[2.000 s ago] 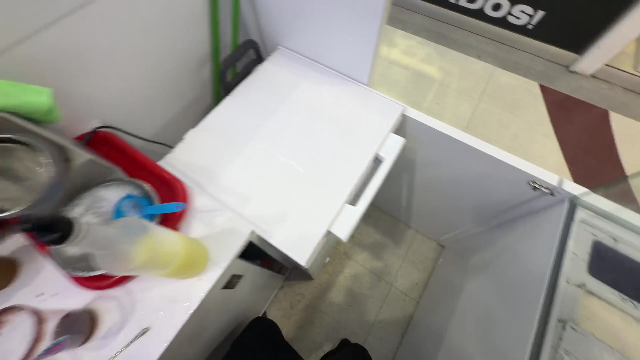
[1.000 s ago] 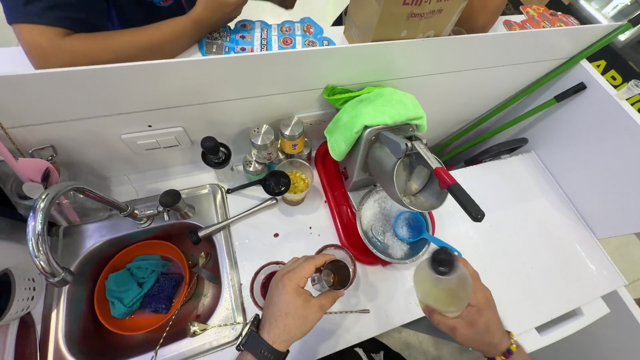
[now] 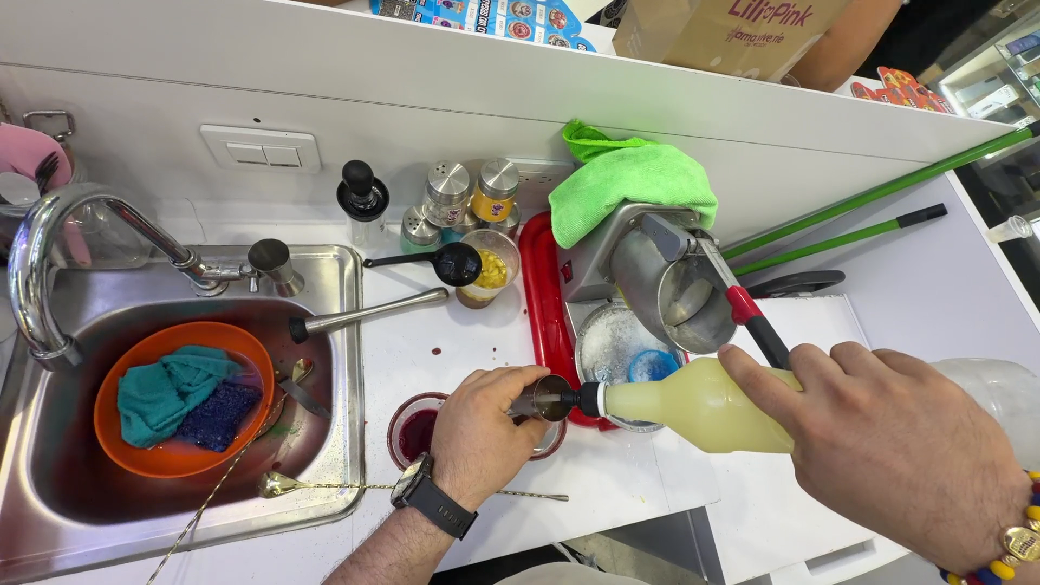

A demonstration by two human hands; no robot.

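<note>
My left hand (image 3: pixel 487 431) holds a small metal jigger (image 3: pixel 542 398) between thumb and fingers, tilted over a rimmed cup. Beside it stands a cup of dark red liquid (image 3: pixel 417 432). My right hand (image 3: pixel 877 447) grips a clear bottle of pale yellow liquid (image 3: pixel 707 405), tipped sideways with its black spout at the jigger's mouth. Behind the bottle, a metal bowl of crushed ice (image 3: pixel 605 345) with a blue scoop (image 3: pixel 652 366) rests on a red tray (image 3: pixel 546 301), under an ice crusher (image 3: pixel 678 284). A twisted bar spoon (image 3: pixel 528 494) lies on the counter near my left wrist.
At left, a steel sink (image 3: pixel 345 439) holds an orange bowl (image 3: pixel 122 366) with cloths. A muddler (image 3: pixel 374 315) crosses its rim. Shakers (image 3: pixel 447 191), a black ladle (image 3: pixel 455 264) and a cup with yellow pieces (image 3: pixel 492 272) stand near the wall. A green cloth (image 3: pixel 638 183) covers the crusher's top.
The bottle, upright in my right hand a second ago, is now tipped sideways with its spout at the jigger. My left hand still holds the jigger.
</note>
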